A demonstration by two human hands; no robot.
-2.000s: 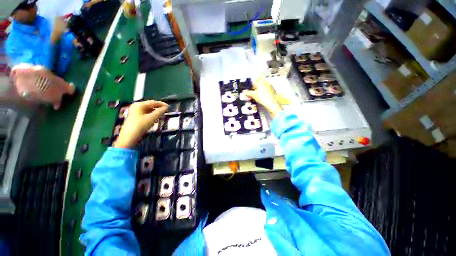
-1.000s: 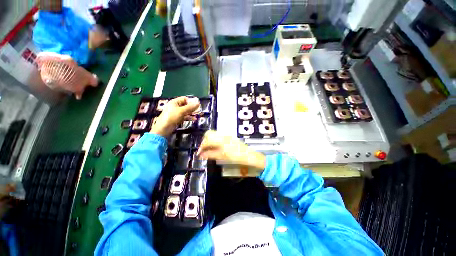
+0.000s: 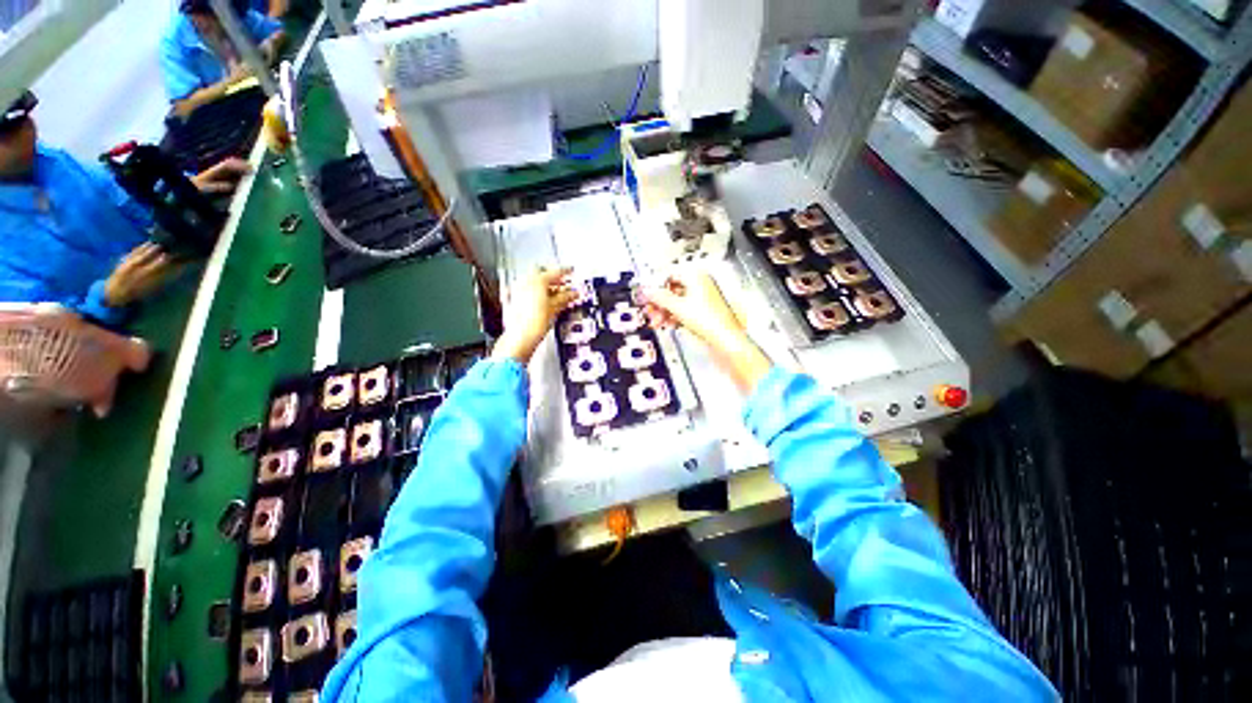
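Note:
The left black fixture lies on the white machine bed. Square coil parts with copper-pink rings fill its lower three rows. My left hand pinches a small square part at the fixture's top left nest. My right hand pinches another at the top right nest. Fingers partly hide both parts, so whether they are seated cannot be told. The black blister tray at left holds many such parts and some empty pockets near its upper right; my left sleeve covers part of it.
The right fixture is full of coil parts. The screw feeder stands between the fixtures, near the tooling. A red knob is at the front right corner. Dark frames lie on the green conveyor. Stacked black trays stand right; people work upper left.
Both hands have moved from the blister tray to the left fixture's top row, where small parts now show at the fingertips. The machine tooling has moved left from the right fixture towards the feeder.

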